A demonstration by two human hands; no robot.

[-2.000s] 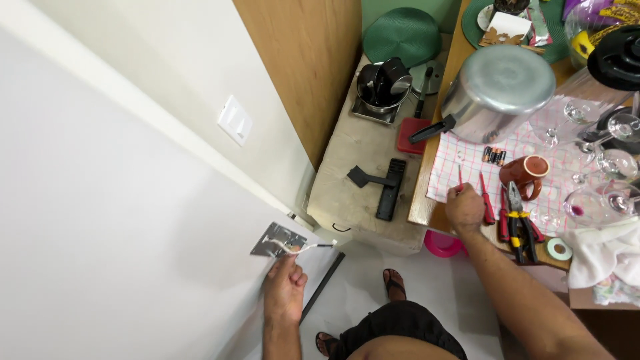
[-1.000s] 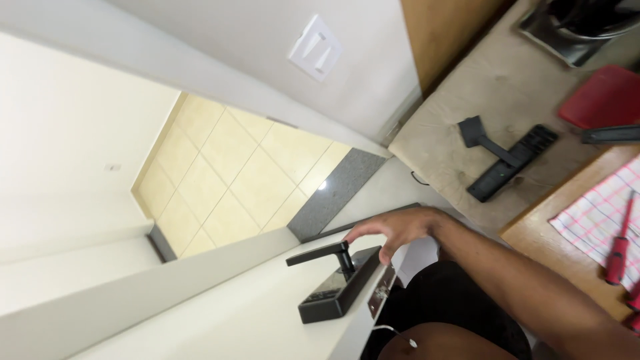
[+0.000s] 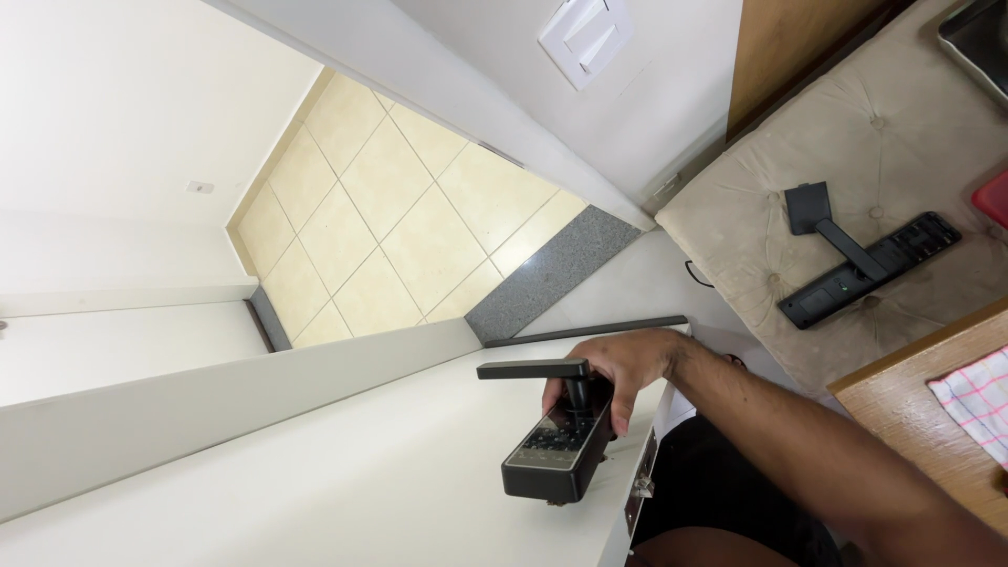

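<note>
My right hand (image 3: pixel 634 364) grips the handle end of a black electronic door lock unit with a keypad (image 3: pixel 554 442). The unit's lever handle (image 3: pixel 529 368) points left. It stands at the face of a white door (image 3: pixel 339 465), with a small gap showing beneath its lower end. On the door's edge is a metal latch plate (image 3: pixel 641 487). A second black lock unit with a lever (image 3: pixel 835 298) lies on a tufted beige cushion, beside a small black cover (image 3: pixel 808 208). My left hand is out of view.
The open doorway shows beige floor tiles (image 3: pixel 394 213) and a grey stone threshold (image 3: pixel 563 268). A white wall switch (image 3: pixel 587 39) is above. At right are the cushion (image 3: pixel 827 102), a wooden table edge (image 3: pixel 906 358), a checked cloth (image 3: pixel 980 398) and part of a red object (image 3: pixel 994 201).
My right hand was at the tools on the table and is now on the keypad lock unit. The door has swung open. My left hand has gone out of view. The view has shifted closer to the door.
</note>
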